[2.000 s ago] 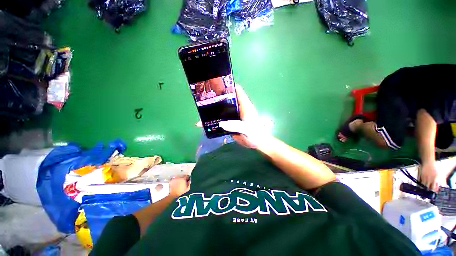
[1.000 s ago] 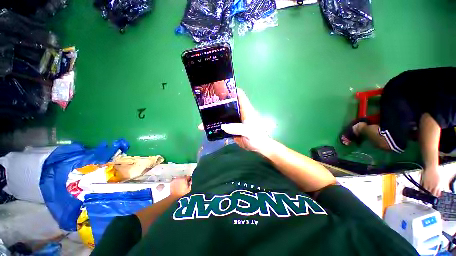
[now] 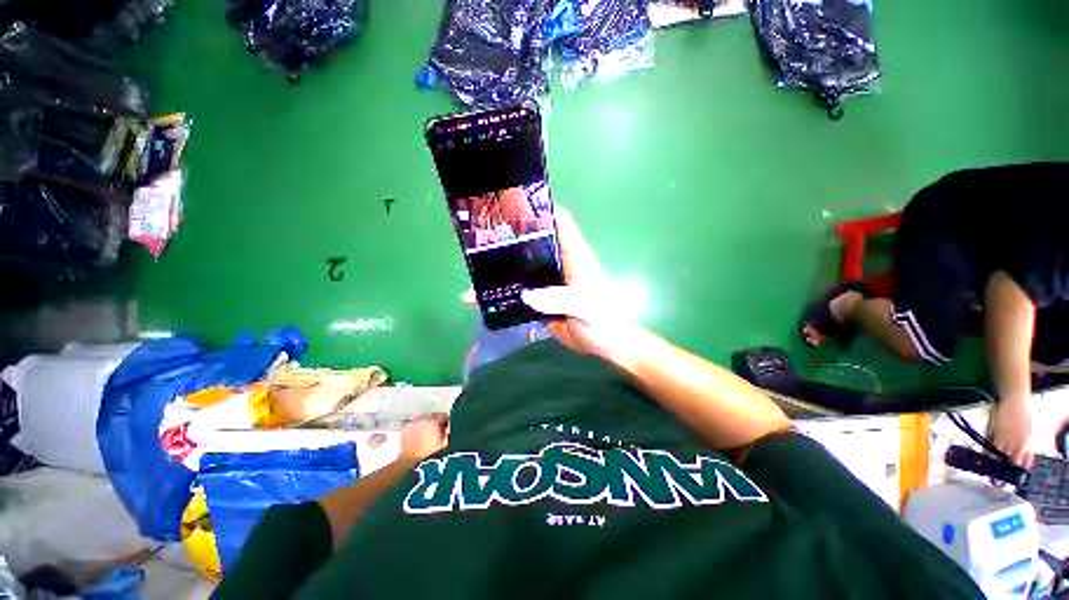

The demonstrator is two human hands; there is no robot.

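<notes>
A smartphone [image 3: 498, 217] with a lit screen is held upright in front of my shirt, over the green floor. My right hand [image 3: 580, 293] is shut on its lower end, with the thumb across the bottom of the screen and a fingertip showing at the left edge. The screen shows a picture between dark areas. My left hand [image 3: 424, 437] is low at the table edge, left of my shirt. It is small and partly hidden, so its fingers and anything in them cannot be made out.
Blue plastic bags [image 3: 276, 486] and a white and orange bag [image 3: 223, 410] lie on the white table [image 3: 404, 404] at left. Dark wrapped bundles [image 3: 492, 53] lie on the floor ahead. At right sits a person [image 3: 985, 252] by a red stool [image 3: 856, 249], a keyboard [image 3: 1049, 486] and a white-blue box [image 3: 973, 533].
The whole view has shifted slightly, with the floor bundles and seated person a little lower and further right. My right hand still holds the phone. My left hand stays at the table edge.
</notes>
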